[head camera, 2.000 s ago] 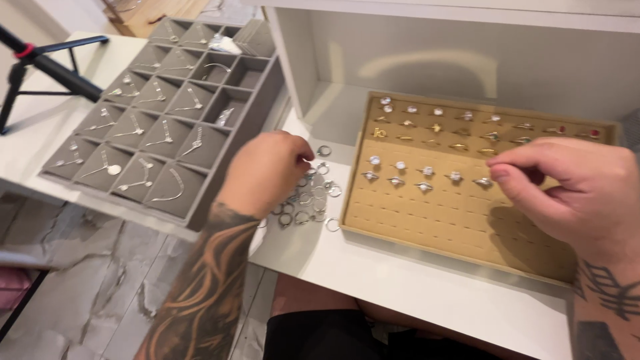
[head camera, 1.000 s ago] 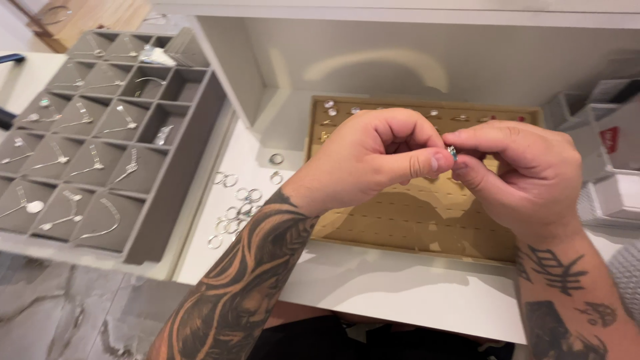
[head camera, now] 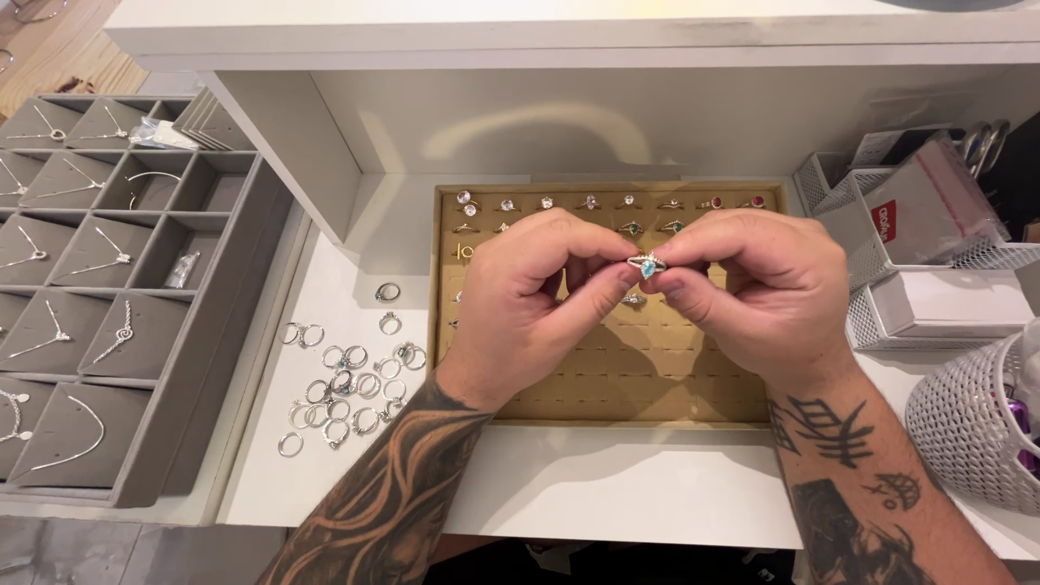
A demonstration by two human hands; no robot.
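My left hand (head camera: 544,301) and my right hand (head camera: 743,288) meet above the ring tray. Between their thumbs and fingertips they pinch a silver-coloured ring with a blue stone (head camera: 647,266), its stone facing the camera. Below lies a tan slotted ring tray (head camera: 609,413), with rings set in its upper rows, some with clear, green or red stones; my hands hide part of these rows. Left of the tray, a loose group of silver-coloured rings (head camera: 366,385) lies on the white surface, some overlapping, a few with blue stones.
At left stands a grey compartment tray (head camera: 138,390) of necklaces on pads. White mesh organizers (head camera: 894,321) with plastic bags and a white box are at right, above a woven plastic basket (head camera: 967,410). A white shelf edge (head camera: 569,49) runs across the top, beyond the ring tray.
My left hand has moved from the loose rings to join my right hand over the tray. Both now hold the blue-stone ring, turned more plainly toward the camera. The view has shifted.
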